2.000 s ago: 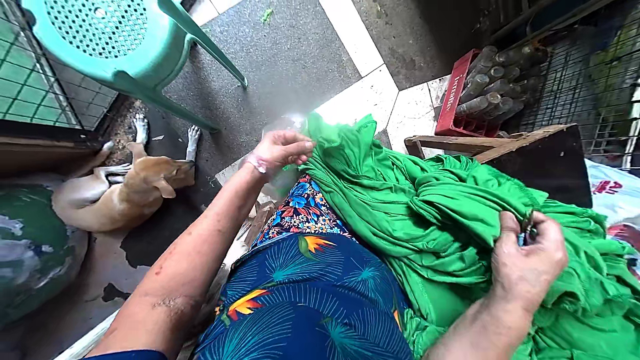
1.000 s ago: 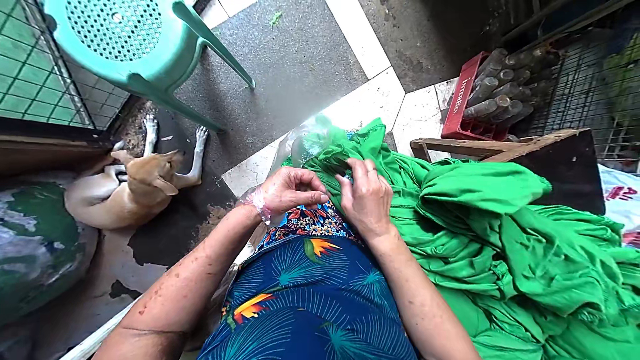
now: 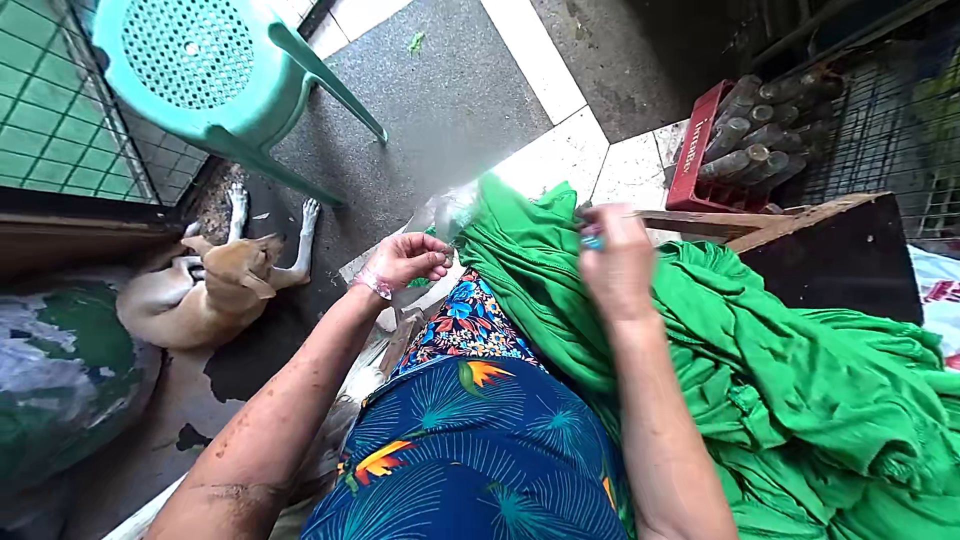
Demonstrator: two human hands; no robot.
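A heap of green fabric (image 3: 780, 360) lies across my lap and spreads to the right. My left hand (image 3: 414, 261) is in front of me at the cloth's left edge, thumb and fingertips pinched together; whether something thin is between them cannot be told. My right hand (image 3: 616, 259) is blurred above the cloth, fingers curled around a small tool with a blue part (image 3: 592, 241), whose kind is unclear. A clear plastic bag (image 3: 450, 210) with green bits inside is beyond my left hand, beside the cloth's far end.
A tan dog (image 3: 217, 289) lies on the floor at left, near a turquoise plastic chair (image 3: 187, 60) and a bulging plastic sack (image 3: 67, 367). At right are a red crate (image 3: 694, 150) of glass bottles, a wooden frame (image 3: 817, 217) with a dark panel, and wire mesh (image 3: 840, 150).
My right hand first moved from the cloth at right to beside my left hand, and is now farther right again over the cloth. The raised fold of cloth at right has dropped.
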